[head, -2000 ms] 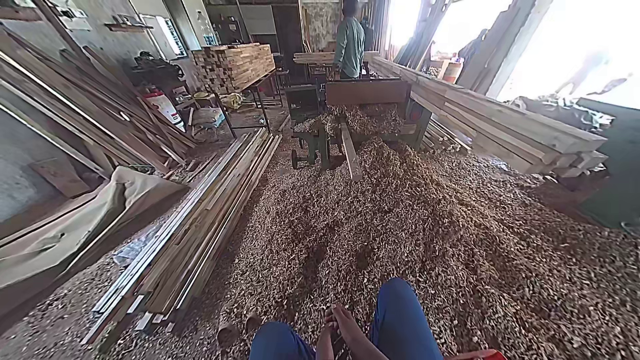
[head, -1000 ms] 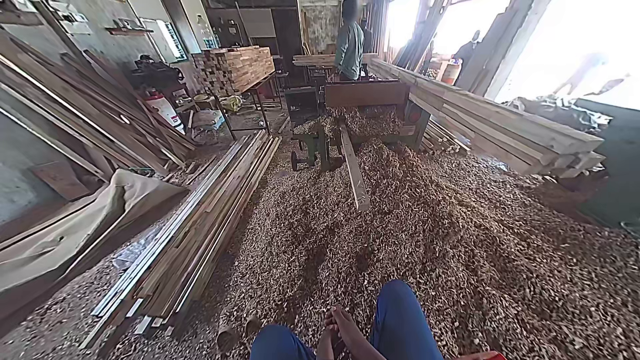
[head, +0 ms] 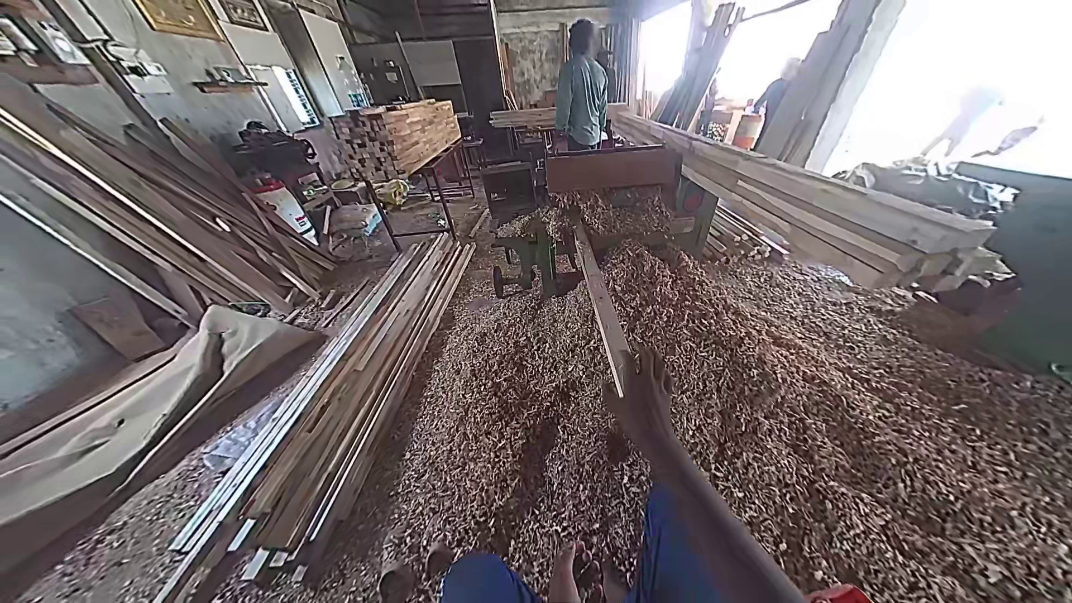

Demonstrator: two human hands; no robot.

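Note:
A long pale wooden board point(head: 601, 306) slopes from the outlet of a thickness planer point(head: 613, 170) down toward me. My right hand point(head: 643, 387) grips its near end, with fingers wrapped over the right edge. The far end lies among shavings at the machine. Low between my knees is my left hand point(head: 576, 571), away from the board; its fingers are partly visible and I see nothing held in them. A large heap of wood shavings point(head: 712, 360) lies below and around the board.
Long strips of wood point(head: 360, 394) lie on the floor at left, beside a crumpled tarp point(head: 167, 402). Stacked short battens point(head: 402, 138) rest on a metal stand. Thick beams point(head: 821, 201) extend at right. A person point(head: 582, 92) stands behind the planer.
The board has come farther out of the planer toward me. My right hand has left my left hand between my knees, reached forward and taken hold of the board's near end.

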